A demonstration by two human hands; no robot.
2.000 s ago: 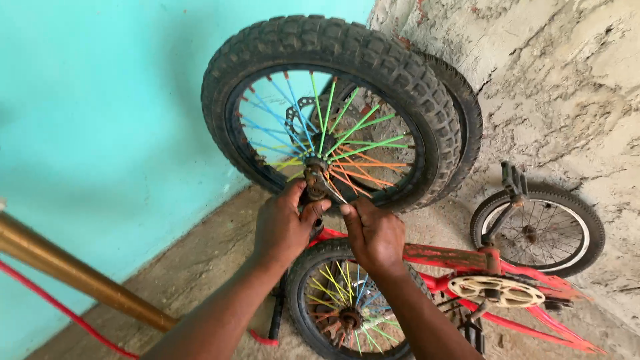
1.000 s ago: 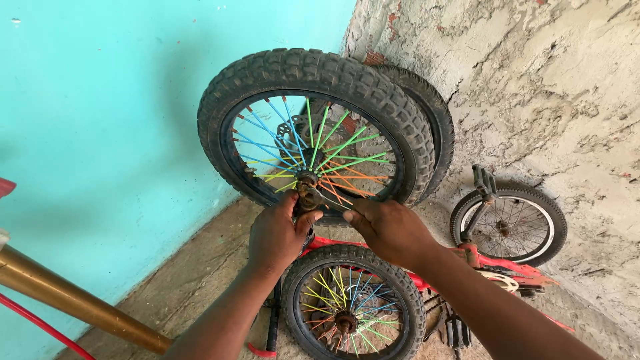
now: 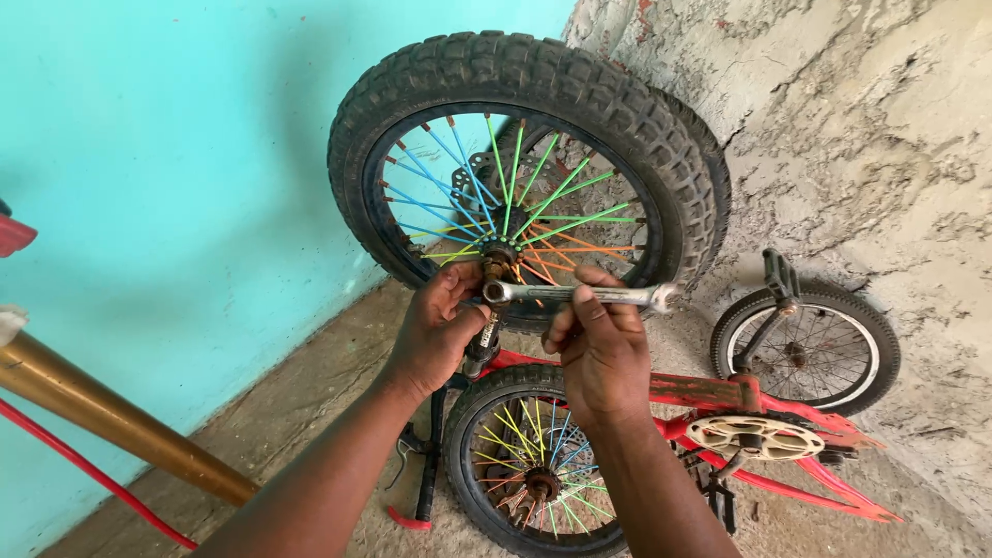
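My right hand (image 3: pixel 604 349) grips the shaft of a combination wrench (image 3: pixel 554 293), whose ring end sits over the axle end in front of the hub (image 3: pixel 500 246) of a bicycle wheel. The wheel has a knobby tire (image 3: pixel 496 70) and blue, green, orange and yellow spokes. My left hand (image 3: pixel 442 325) has its fingers around the axle end and fork tip beside the wrench's ring. A dark fork leg (image 3: pixel 486 329) with lettering runs down from there toward the red bicycle frame (image 3: pixel 690 391). The nut inside the ring is hard to make out.
Below lies another wheel (image 3: pixel 504 535) with coloured spokes, near a handlebar grip (image 3: pixel 426 488). At right are a chainring (image 3: pixel 756 438), a pedal (image 3: pixel 781 275) and a small wheel (image 3: pixel 883 349) by the rough wall. A brass-coloured tube (image 3: pixel 116 418) crosses the left side before the turquoise wall (image 3: pixel 194 194).
My right hand has shifted to the wrench's shaft, and the wrench now points right with its open end showing. My left hand stays by the axle. The view is somewhat closer.
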